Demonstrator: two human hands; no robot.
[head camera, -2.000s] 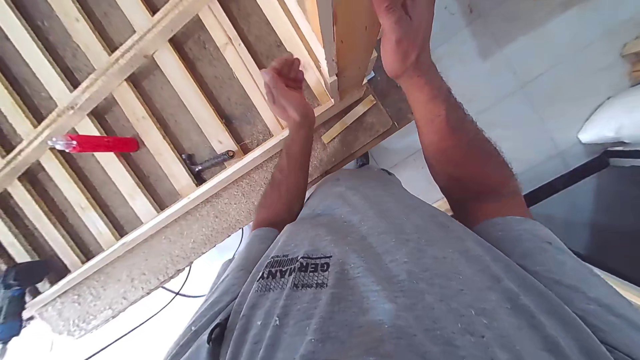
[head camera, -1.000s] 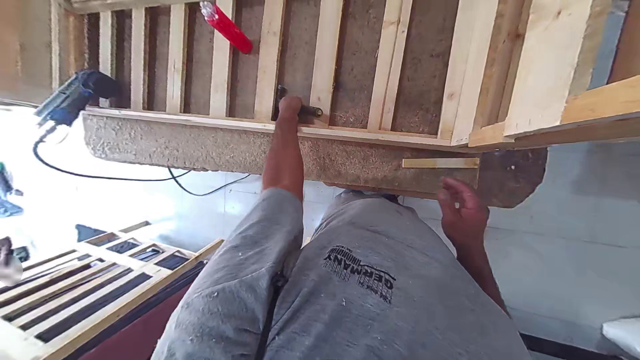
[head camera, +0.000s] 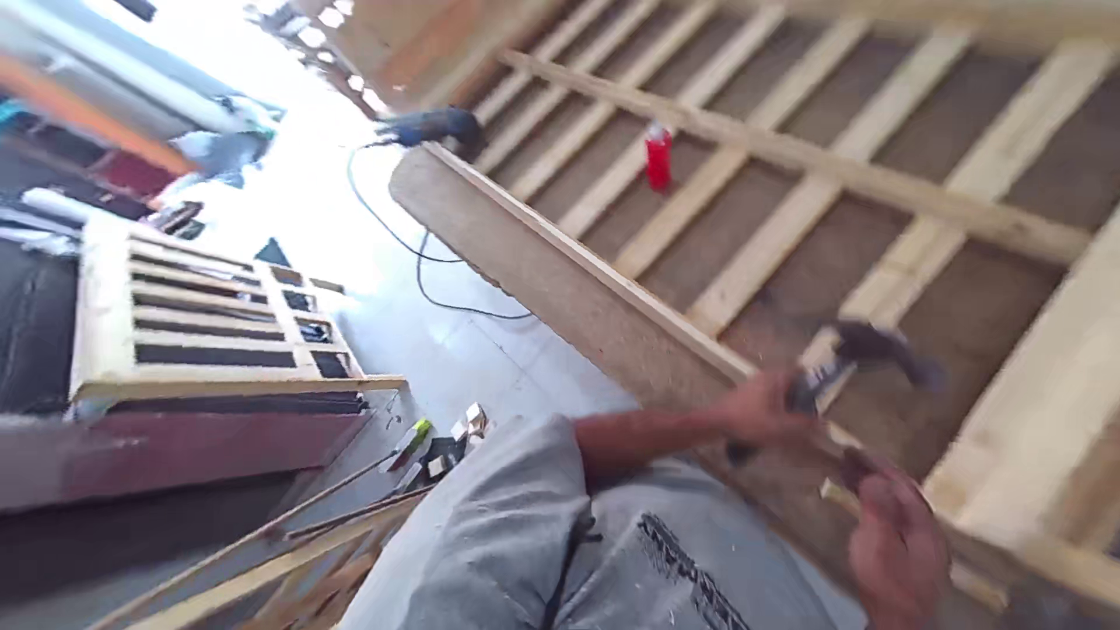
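Observation:
My left hand (head camera: 770, 411) is closed round the handle of a claw hammer (head camera: 875, 350), whose dark head is blurred and lies over the slatted wooden frame (head camera: 735, 136). Beside it, lower right, my right hand (head camera: 901, 534) is near the frame's front rail with fingers bent; blur hides whether it holds anything small. A short wood strip (head camera: 976, 584) lies on the board edge (head camera: 560, 297) under my right hand. Between the slats stands a red bottle (head camera: 658, 159).
A blue corded power tool (head camera: 429, 129) rests at the frame's far left corner, its cable trailing to the floor. Another slatted frame (head camera: 210, 381) sits at left on a dark red base. Wood offcuts (head camera: 472, 422) and long wooden strips (head camera: 297, 556) are at lower left.
My left hand has lifted the hammer off the frame, where it reached for it a second ago. My right hand has come close to the left. The view has turned strongly.

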